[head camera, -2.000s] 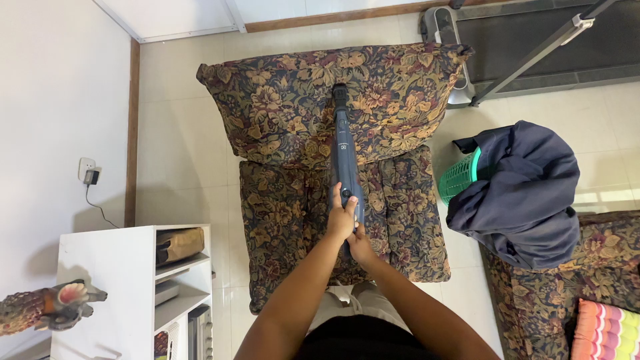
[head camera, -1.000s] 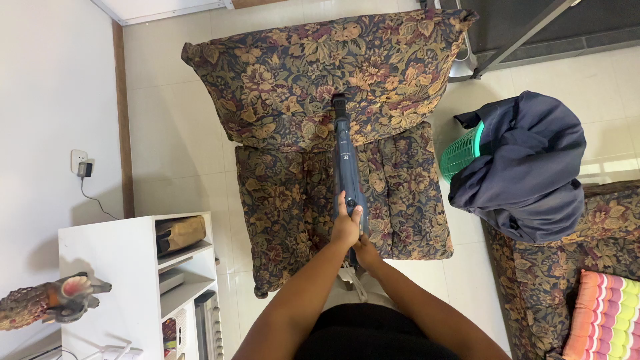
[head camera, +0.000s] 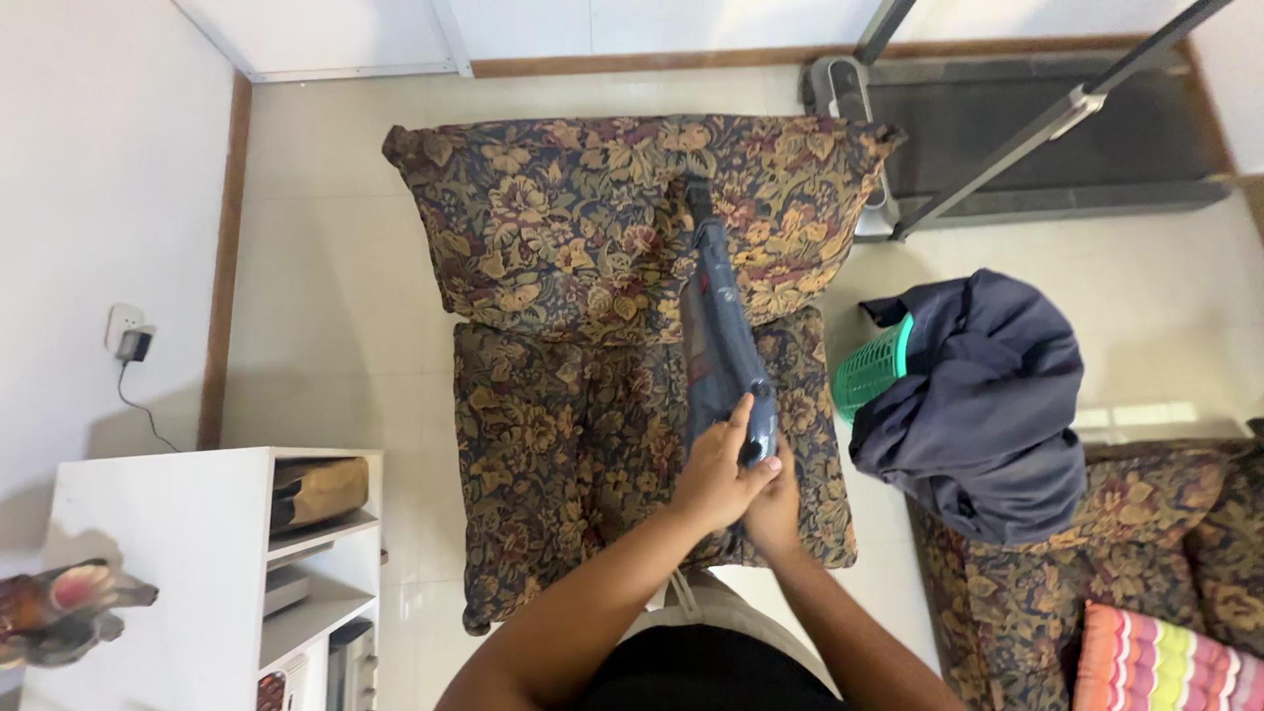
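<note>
Both hands are on a dark blue handheld vacuum cleaner (head camera: 729, 316) in the middle of the view. My left hand (head camera: 724, 472) wraps its rear end from the left, with a finger lying along the top. My right hand (head camera: 773, 504) grips the rear from the right and below, partly hidden by the body. The black nozzle (head camera: 698, 197) points away from me and lies over the backrest of a floral-upholstered armchair (head camera: 553, 237); whether it touches the fabric is hard to tell. The seat of the chair spreads below the vacuum.
Right of the chair stands a green plastic basket (head camera: 873, 373) with dark blue cloth (head camera: 987, 405) draped over it. A treadmill (head camera: 1037, 138) is at the back right, a floral sofa (head camera: 1047, 602) with a striped cushion (head camera: 1165, 662) at the lower right, a white shelf unit (head camera: 158, 543) at the left.
The vacuum has tilted, its nozzle now pointing more to the left and its rear shifted right over the chair. Both hands have stayed on it. The view has shifted somewhat.
</note>
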